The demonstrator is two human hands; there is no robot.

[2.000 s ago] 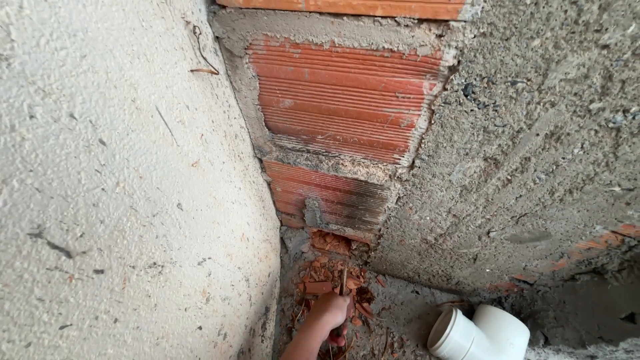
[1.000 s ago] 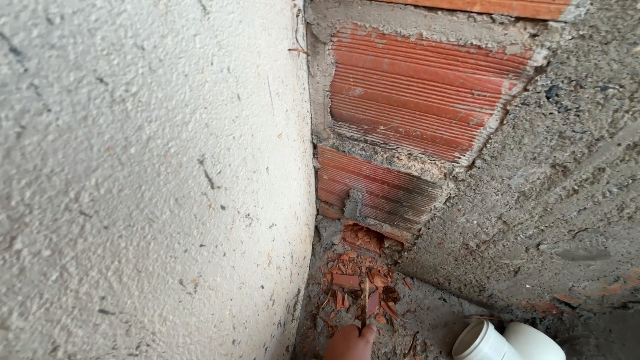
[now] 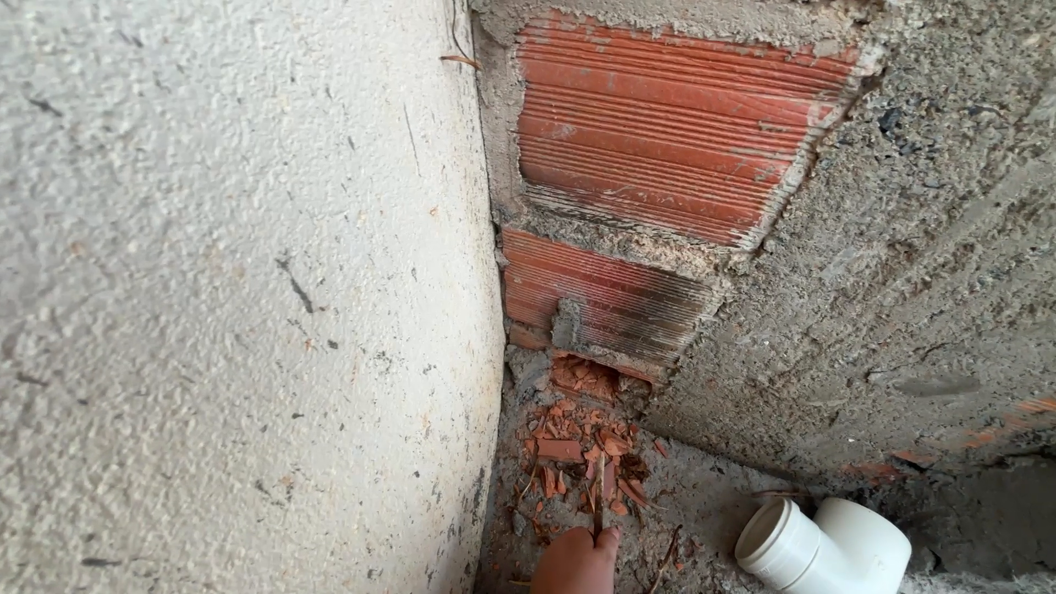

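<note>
One of my hands [image 3: 577, 561], which seems to be the left, reaches in from the bottom edge, closed around a thin stick-like tool [image 3: 599, 495]. Its far end lies over broken brick pieces [image 3: 561, 450] on the floor; whether it is wood or metal I cannot tell. Just beyond the rubble, a broken hole [image 3: 586, 373] with loose fragments opens at the foot of the hollow clay brick wall [image 3: 610, 289]. Only one hand is visible.
A rough white wall [image 3: 247, 289] rises close on the left, and a rough cement wall [image 3: 866, 289] slants along the right. A white plastic pipe elbow [image 3: 862, 540] lies on the floor at lower right. Dry twigs [image 3: 667, 561] are scattered near the hand.
The view has shifted. The hand, its tool pointing at the rubble in every frame, shows less forearm than two seconds ago.
</note>
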